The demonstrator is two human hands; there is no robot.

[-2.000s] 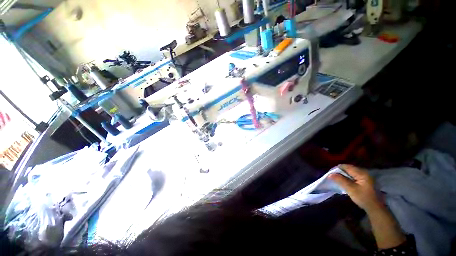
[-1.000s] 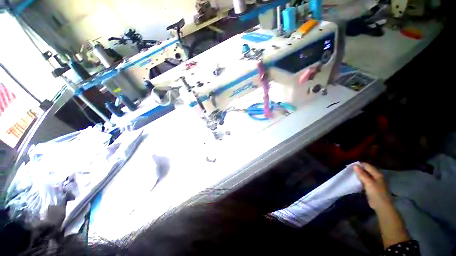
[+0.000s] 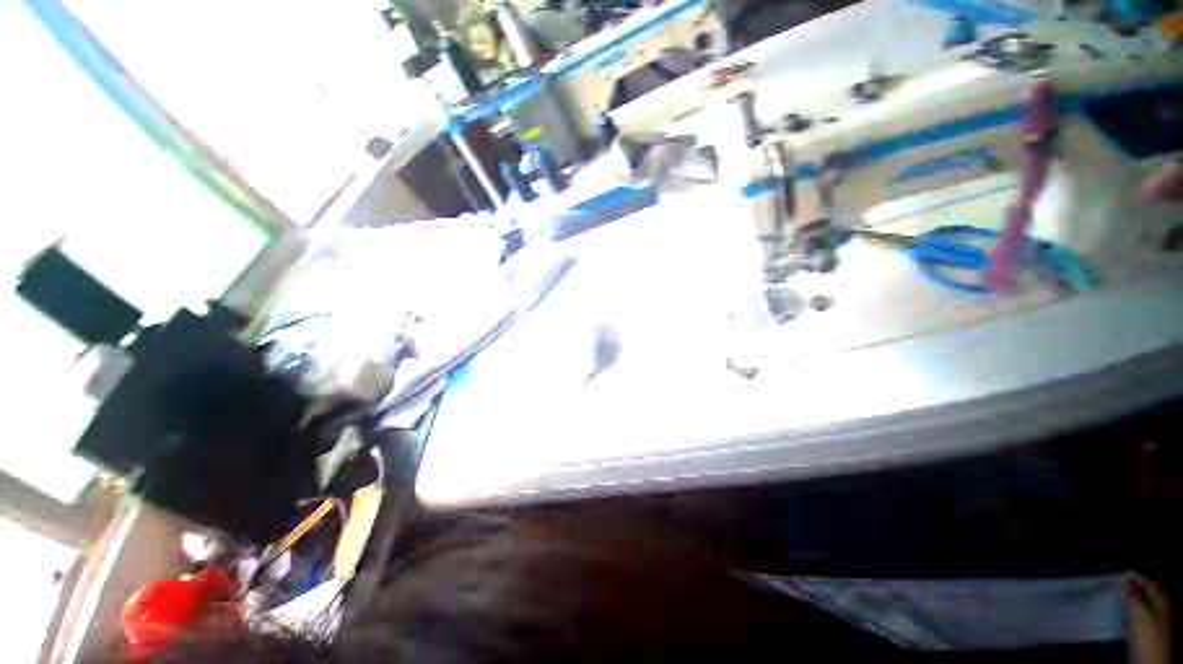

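A pale grey-blue fabric panel (image 3: 986,610) hangs in a long strip below the table's front edge, low at the right. My right hand (image 3: 1147,617) grips its right end; only the fingers show, cut off by the picture's corner. The strip's left end runs behind a dark blur at the bottom. My left hand is not in view. The white sewing machine (image 3: 895,156) stands on the white table (image 3: 623,454). Its needle and presser foot area (image 3: 794,253) is bare of cloth as far as the glare shows.
Blue-handled scissors (image 3: 954,257) lie under the machine arm beside a hanging pink cloth strip (image 3: 1025,195). Heaped white cloth (image 3: 376,298) lies at the table's left. A black object (image 3: 195,415) and a red item (image 3: 175,616) are at the lower left.
The view has swung left and closer to the table. My right hand, still holding the fabric, now sits at the lower right corner. The black object and red item have come into view.
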